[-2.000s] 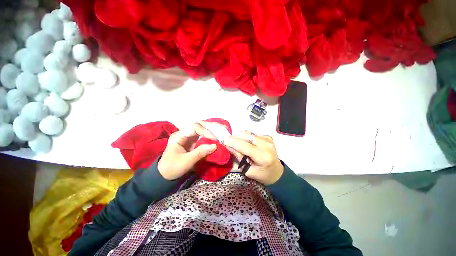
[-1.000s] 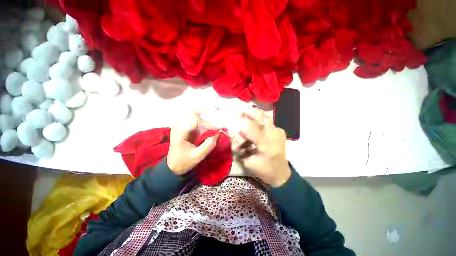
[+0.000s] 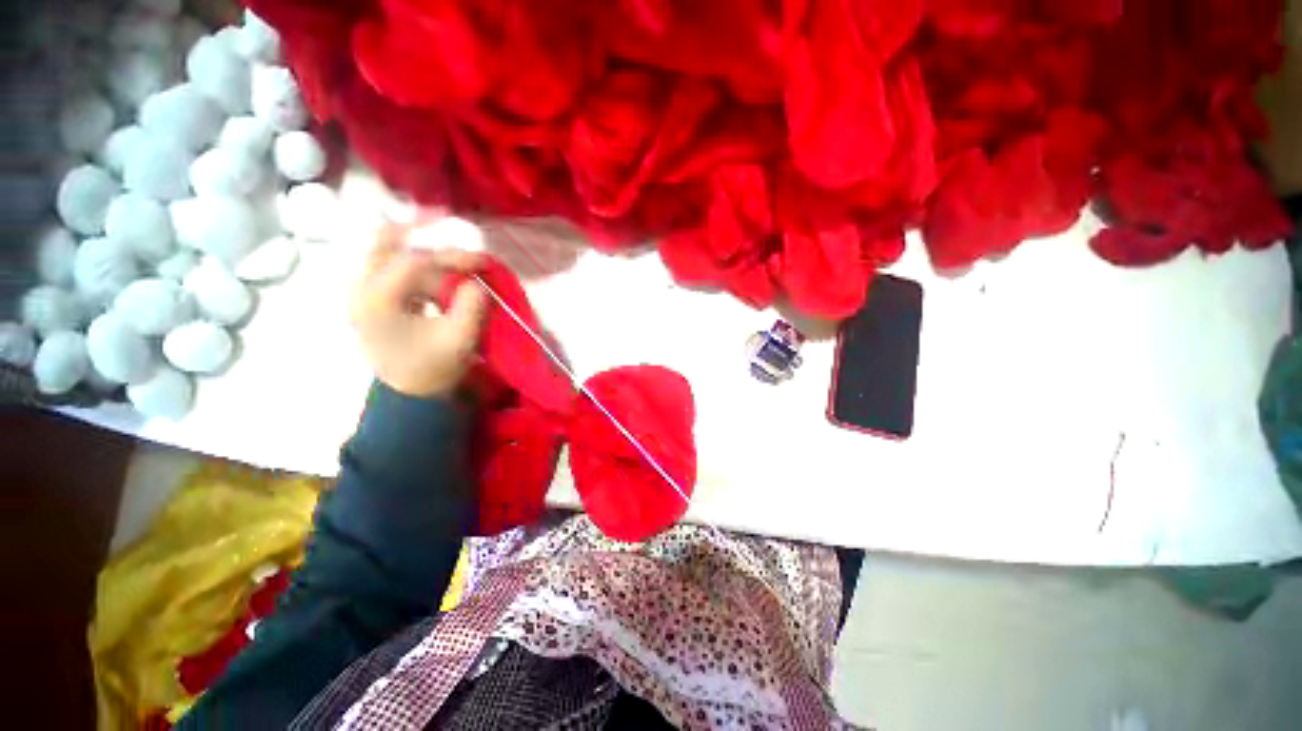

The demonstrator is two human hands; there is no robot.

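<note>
My left hand point(image 3: 414, 321) is raised over the table at the left, blurred. It grips one end of a red plush piece point(image 3: 633, 454), with a white pom-pom point(image 3: 447, 234) at its fingertips. The rest of the red piece hangs down to the table's front edge, its rounded end near my lap. A pale thread point(image 3: 586, 390) runs taut from the held end down across the cloth towards the apron point(image 3: 643, 607). My right hand is out of the picture. No needle can be made out.
A heap of red plush pieces point(image 3: 857, 114) covers the far side. White pom-poms point(image 3: 140, 226) are piled at left. A small metallic gadget point(image 3: 774, 351) and a smartphone point(image 3: 875, 357) lie on the white table point(image 3: 1000, 414). A yellow sack point(image 3: 186, 571) is at lower left.
My left hand has moved left and away from my lap, carrying the red piece's end and pom-pom. My right hand has left the picture. The thread now shows stretched long.
</note>
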